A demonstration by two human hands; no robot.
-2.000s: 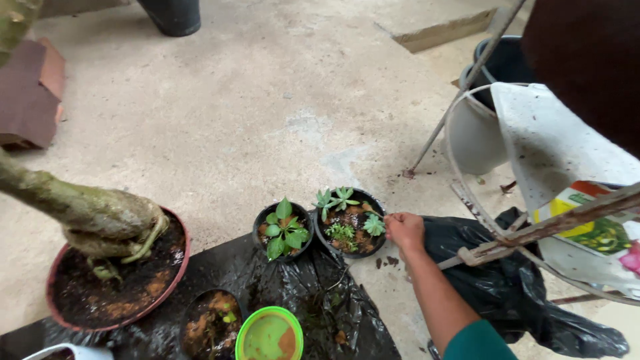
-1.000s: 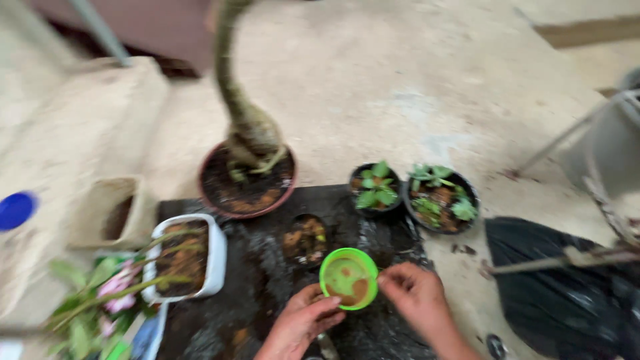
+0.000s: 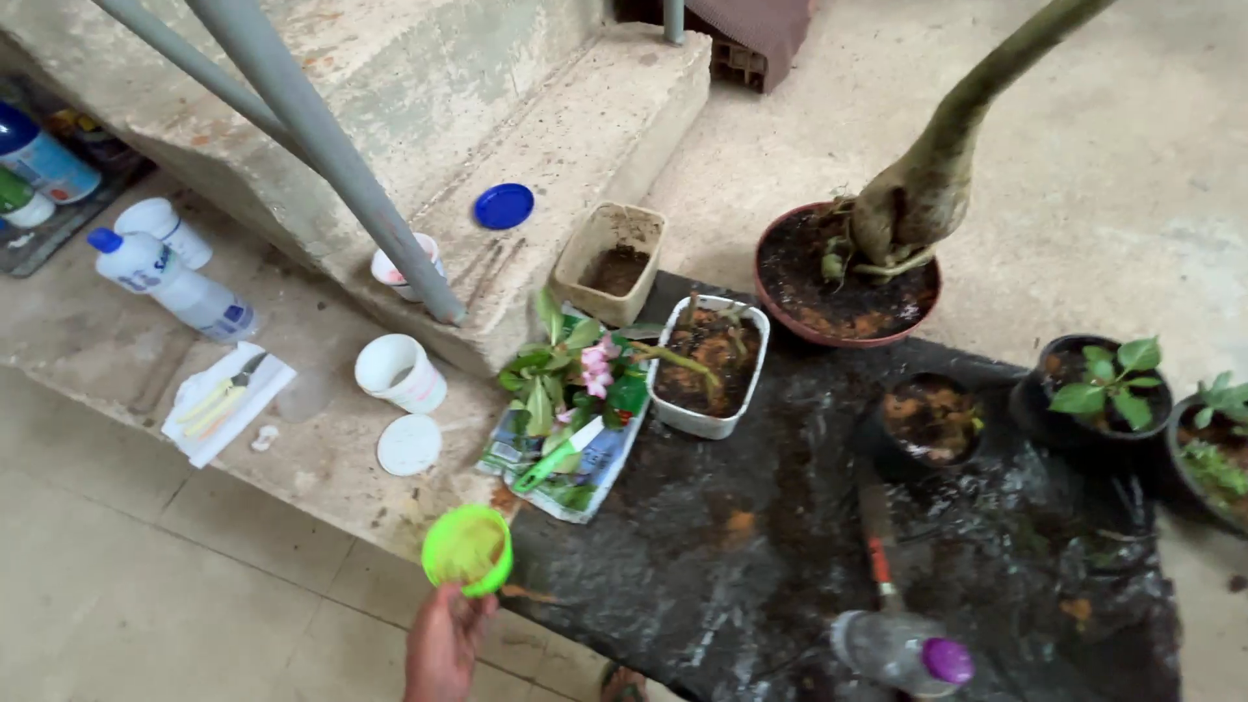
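In the head view my left hand (image 3: 450, 639) grips the near rim of a bright green plastic cup (image 3: 468, 551) at the lower left, beside the edge of the ledge; tan material shows inside it. My right hand is out of view. Up and to the right, a green-handled knife (image 3: 559, 456) rests on a printed plastic bag (image 3: 590, 487) with a leafy pink-flowered cutting (image 3: 549, 375). A white rectangular pot (image 3: 710, 427) holds soil and bare stems. Left of the bag stand a white plastic tub (image 3: 400, 373) and a round white lid (image 3: 409, 446).
Black plastic sheeting (image 3: 663, 575) bears a clear bottle with purple cap (image 3: 902, 651), a red-marked hand tool (image 3: 878, 561) and a small black pot (image 3: 931, 424). A thick-trunked potted plant (image 3: 848, 331) stands behind. A metal rail (image 3: 331, 161) crosses the concrete steps; a water bottle (image 3: 180, 288) lies left.
The green cup has moved left, off the black sheeting, in my left hand. My right hand, at the cup one second ago, has left the view. The view has swung left.
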